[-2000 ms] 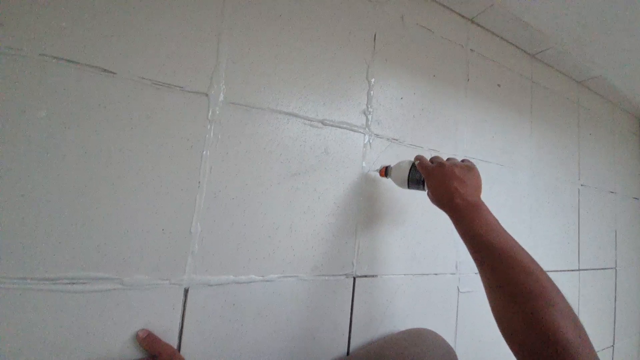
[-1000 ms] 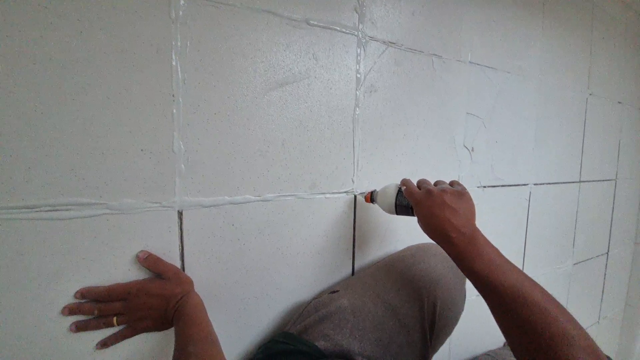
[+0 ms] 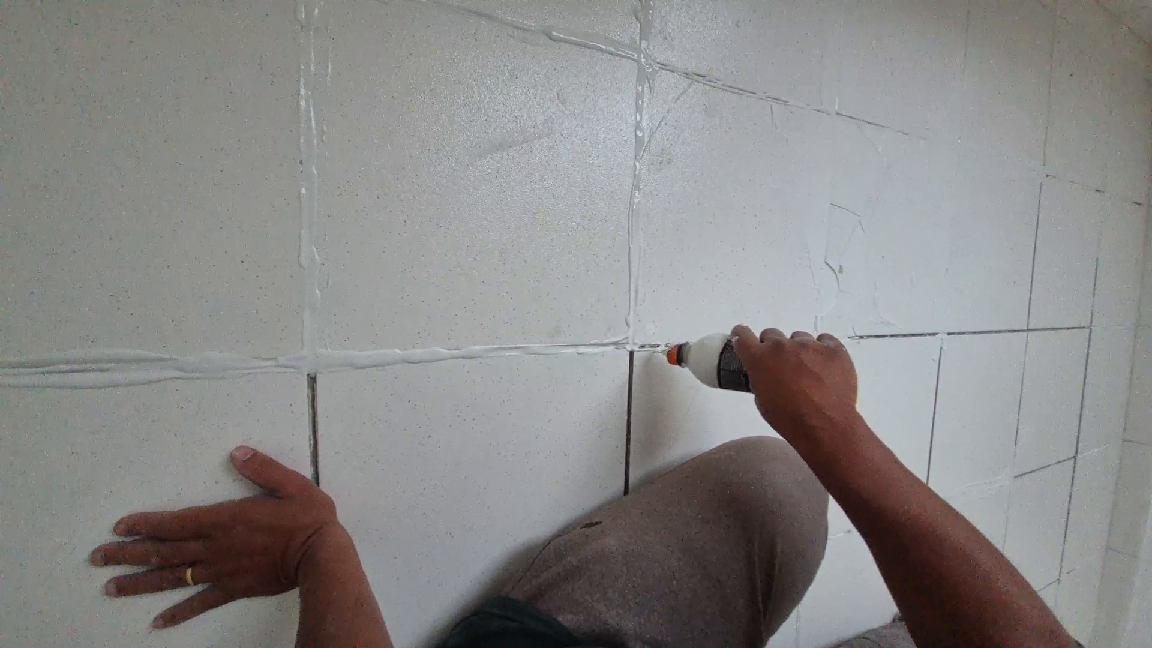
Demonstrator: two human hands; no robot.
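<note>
My right hand point(image 3: 805, 373) grips a white squeeze bottle point(image 3: 708, 361) with a dark label and an orange-and-black cap. The bottle lies nearly level, its nozzle at a tile joint just right of where two joints cross. A wet white bead of grout or sealant point(image 3: 396, 360) runs along the joint to the left of the nozzle. My left hand point(image 3: 225, 540), with a ring on one finger, rests palm down with spread fingers on a white speckled tile point(image 3: 468, 432) at lower left and holds nothing.
White beads also cover the upright joints point(image 3: 309, 198) and part of the upper joint. Dark unfilled joints point(image 3: 628, 423) show below and at the right. My bent knee point(image 3: 684, 531) in grey-brown cloth is at lower centre. Tiles rise along an edge at far right.
My right hand has carried the bottle from the upright joint to the crossing below, then slightly right along the level joint. My left hand has come fully into view. The view has shifted.
</note>
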